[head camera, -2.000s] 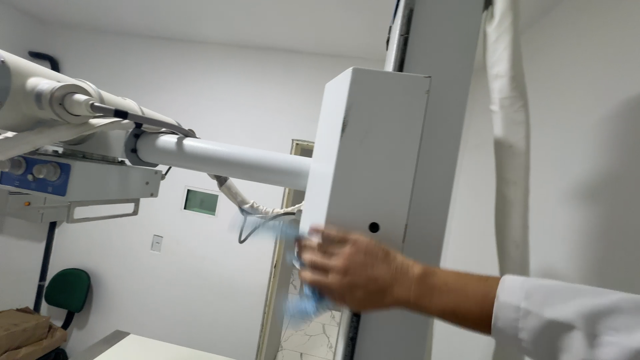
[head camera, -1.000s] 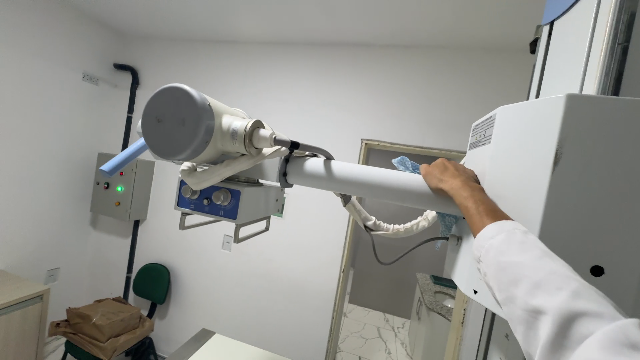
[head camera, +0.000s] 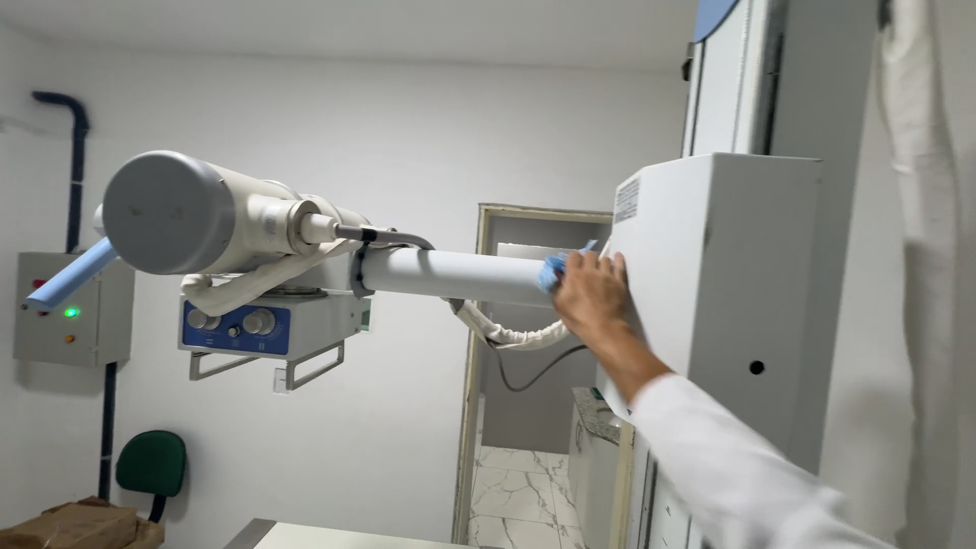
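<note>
My right hand (head camera: 593, 297), in a white sleeve, holds a blue cloth (head camera: 552, 271) against the white horizontal arm (head camera: 457, 276) of an X-ray machine. The hand is at the arm's right end, close beside the white metal housing (head camera: 663, 267) on the column. At the arm's other end is the X-ray tube head (head camera: 169, 212) with a grey round cap, a blue handle (head camera: 72, 274) and, below, a collimator (head camera: 236, 329) with knobs on a blue panel. A sleeved cable (head camera: 511, 335) hangs under the arm. My left hand is out of view.
A grey electrical box (head camera: 57, 335) with a lit green lamp is on the left wall. Below are a green chair (head camera: 152, 462) and brown paper packages (head camera: 72, 526). A pale table top (head camera: 343, 537) shows at the bottom edge. Behind the arm is a doorway (head camera: 467, 381).
My right hand with the cloth was at the housing's lower left edge two seconds ago and then moved onto the arm, where it remains. The view has swung considerably.
</note>
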